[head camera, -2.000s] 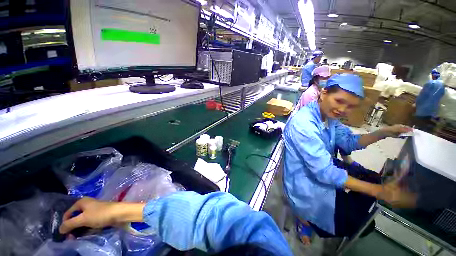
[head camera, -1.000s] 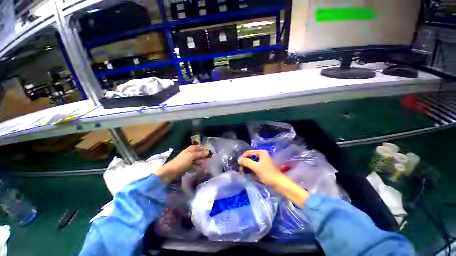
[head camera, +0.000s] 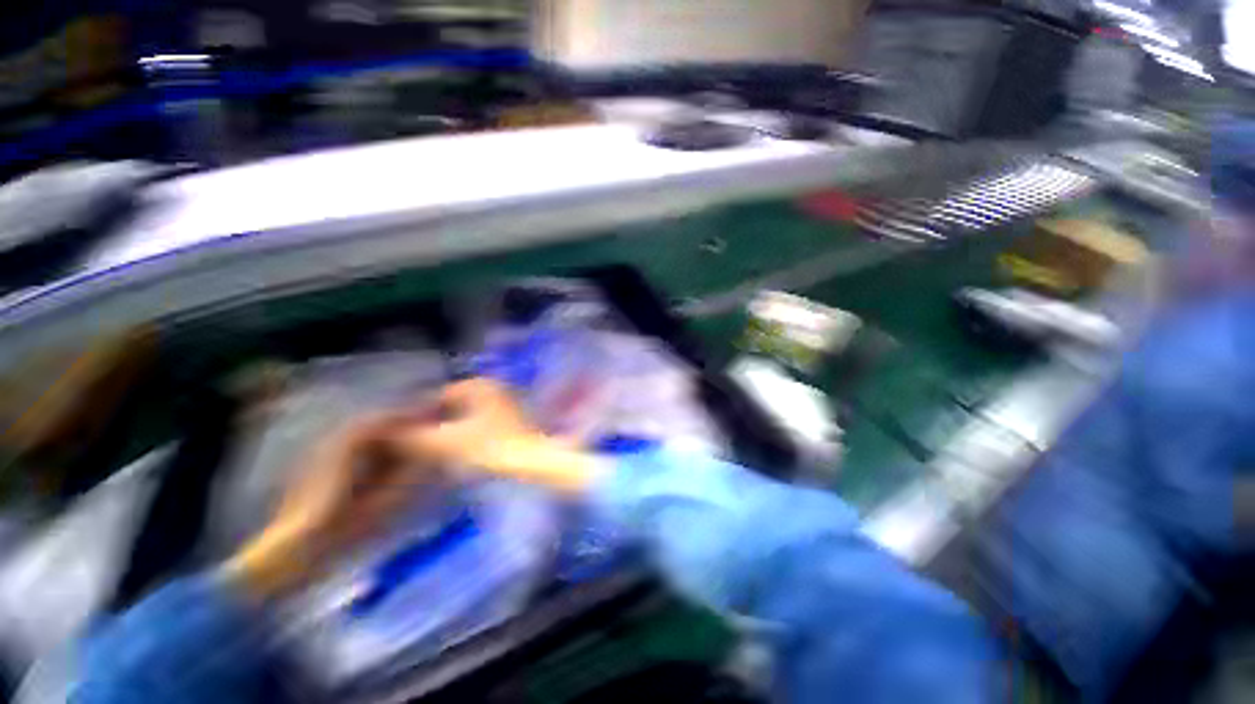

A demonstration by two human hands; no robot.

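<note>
The frame is strongly blurred. Clear plastic bags [head camera: 619, 385] with blue contents and a reddish patch lie in the black parts tray [head camera: 730, 424]. My left hand [head camera: 337, 475] and my right hand [head camera: 482, 429] are close together above the bags, fingers near each other or touching. Whether they hold a small part cannot be made out. A bag with a bright blue mass [head camera: 420, 561] lies just below my hands.
A white shelf [head camera: 413, 186] with a monitor [head camera: 688, 35] runs behind the green bench [head camera: 895, 399]. Right of the tray are small cream rolls [head camera: 798, 327], a white cloth [head camera: 787, 406] and a brown box [head camera: 1080, 255]. A person in a blue smock [head camera: 1101, 481] is at the right.
The view has swung back to the right and blurred, bringing the person into view. My hands, apart over the bags a second ago, are now together.
</note>
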